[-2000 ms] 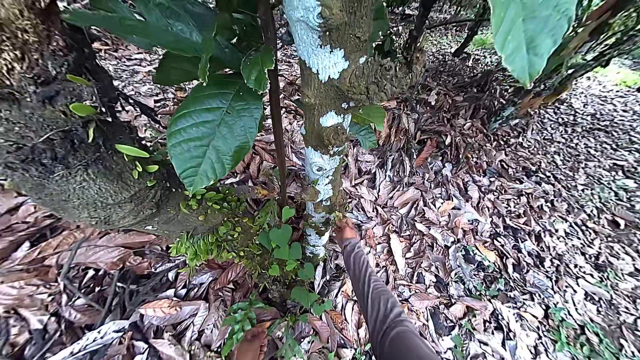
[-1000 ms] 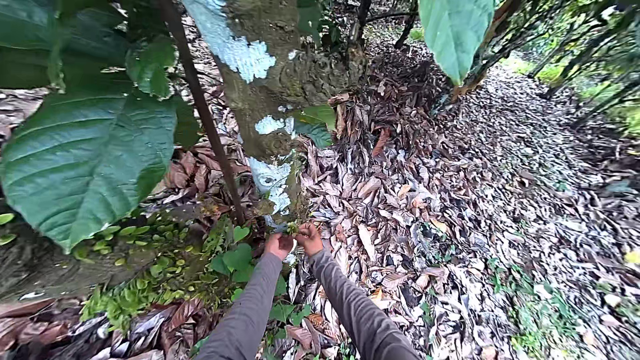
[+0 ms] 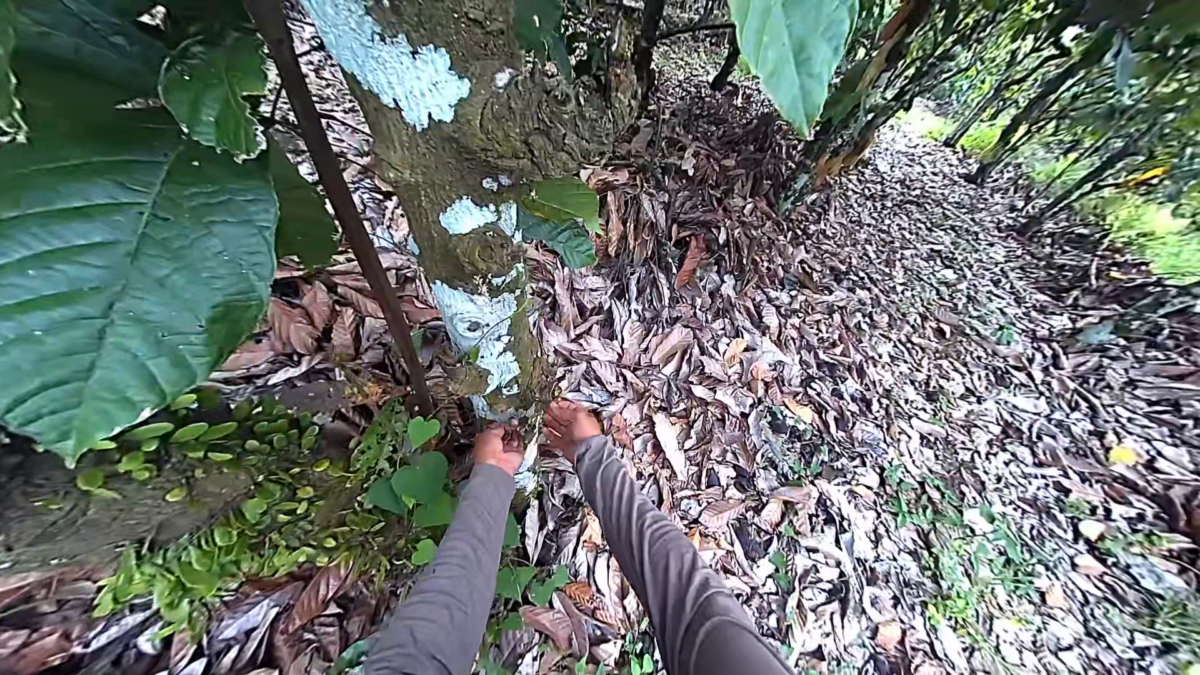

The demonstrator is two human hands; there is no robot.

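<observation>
A tree trunk [image 3: 436,187] with pale blue-white lichen patches [image 3: 483,328] stands left of centre. Both of my hands are low on it, in grey sleeves. My left hand [image 3: 499,448] is at the left side of the trunk's lower part, its fingers partly curled and their tips hidden. My right hand [image 3: 569,427] is at the right side, a little higher, fingers bent toward the bark. Whether either hand grips anything cannot be told. Heart-shaped green leaves [image 3: 422,478] of a small plant grow just left of my left hand.
A large green leaf [image 3: 122,272] and a thin dark stem [image 3: 342,206] fill the left. Below them lies a mossy log or root [image 3: 187,506] with small round leaves. Dry brown leaf litter [image 3: 797,422] covers the ground, and another green leaf [image 3: 797,56] hangs at the top.
Two seconds ago only my right arm showed at the trunk; one second ago my left hand was there too, close beside the right. The hands are now slightly farther apart. The view has shifted.
</observation>
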